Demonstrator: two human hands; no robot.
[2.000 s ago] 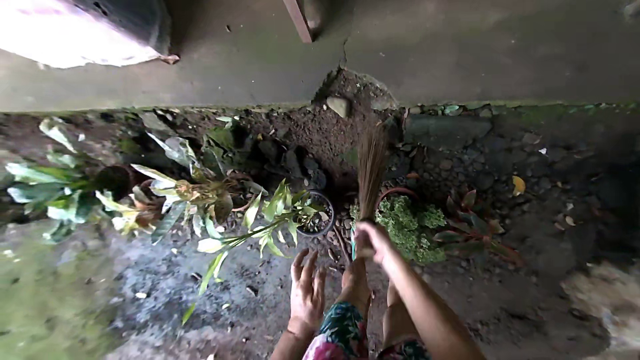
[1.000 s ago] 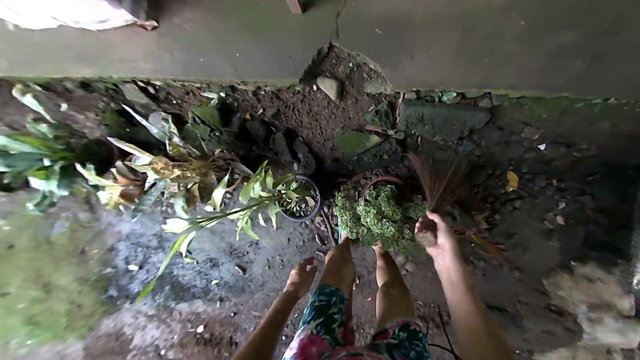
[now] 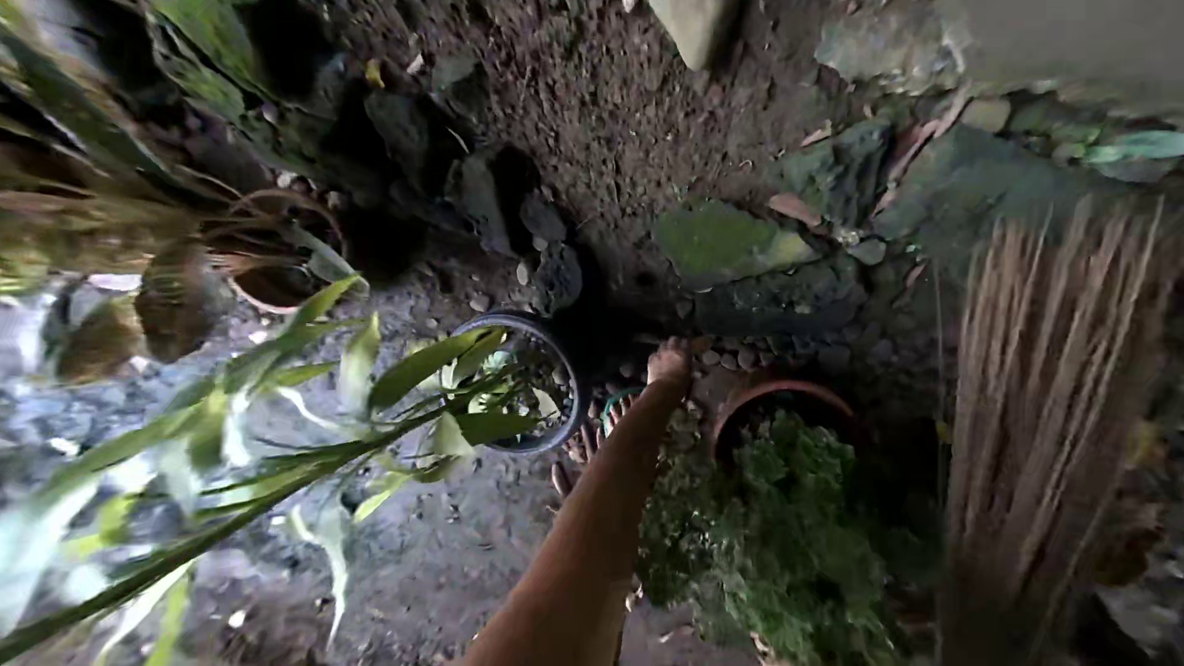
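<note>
My left hand [image 3: 670, 361] reaches down to the ground between a dark round pot [image 3: 575, 398] with a long-leaved plant and a terracotta pot [image 3: 786, 385] with bushy green foliage [image 3: 795, 527]. Its fingers are curled near small pebbles, and whether they grip anything cannot be told. A stick broom [image 3: 1045, 407] stands large at the right, bristles upward. My right hand is out of view, and so is the broom's lower end.
Mossy stones [image 3: 731, 245] and loose soil [image 3: 592, 111] lie beyond the pots. A pale rock [image 3: 689, 28] is at the top. Another potted plant [image 3: 287, 250] stands at the left, and long leafy stems [image 3: 277, 495] cross the lower left.
The view has moved much closer to the ground. My left hand has gone down from beside my knees to the ground between the pots. My right hand, seen holding the broom before, has left the view.
</note>
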